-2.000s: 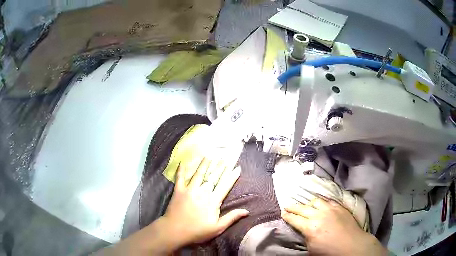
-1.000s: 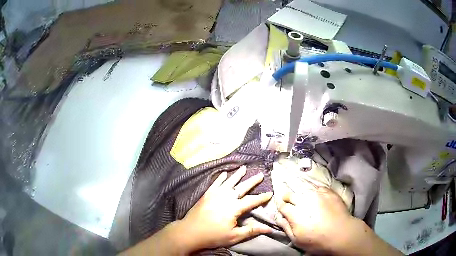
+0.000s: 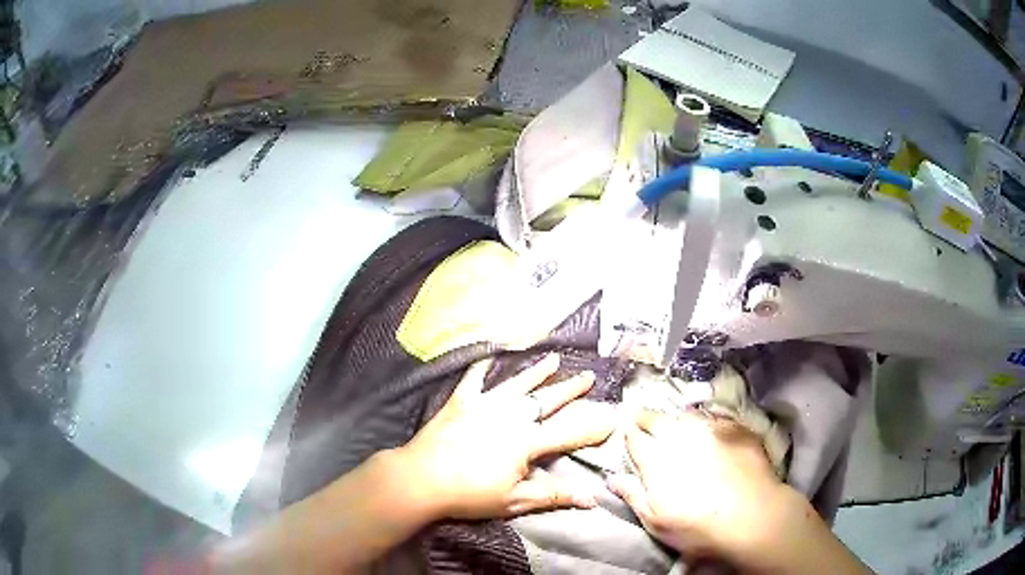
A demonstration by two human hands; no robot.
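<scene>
The dark brown striped lining (image 3: 371,303) spreads left of the needle, with a yellow panel (image 3: 455,298) on it. My left hand (image 3: 500,438) lies on the lining, fingers spread, pressing it flat. My right hand (image 3: 708,472) is bent over bunched beige cloth (image 3: 736,399) just below the presser area, its fingertips on the cloth; glare hides its exact hold. Pale grey-beige shell cloth (image 3: 584,545) lies under and between the hands. The sewing machine's white head (image 3: 854,270) stands above the cloth; the needle is hidden by the head and glare.
Grey-beige cloth hangs under the machine arm. Olive-yellow pieces (image 3: 450,157) lie behind on the white table (image 3: 169,326). Brown cardboard (image 3: 292,56) and a white booklet (image 3: 708,58) are at the back. A blue hose (image 3: 787,161) curves over the head; a control panel (image 3: 995,185) is at right.
Over two seconds, my left hand has moved from beside the yellow panel to the lining below it, nearer my right hand. More striped lining shows. The camera view has shifted slightly since one second ago.
</scene>
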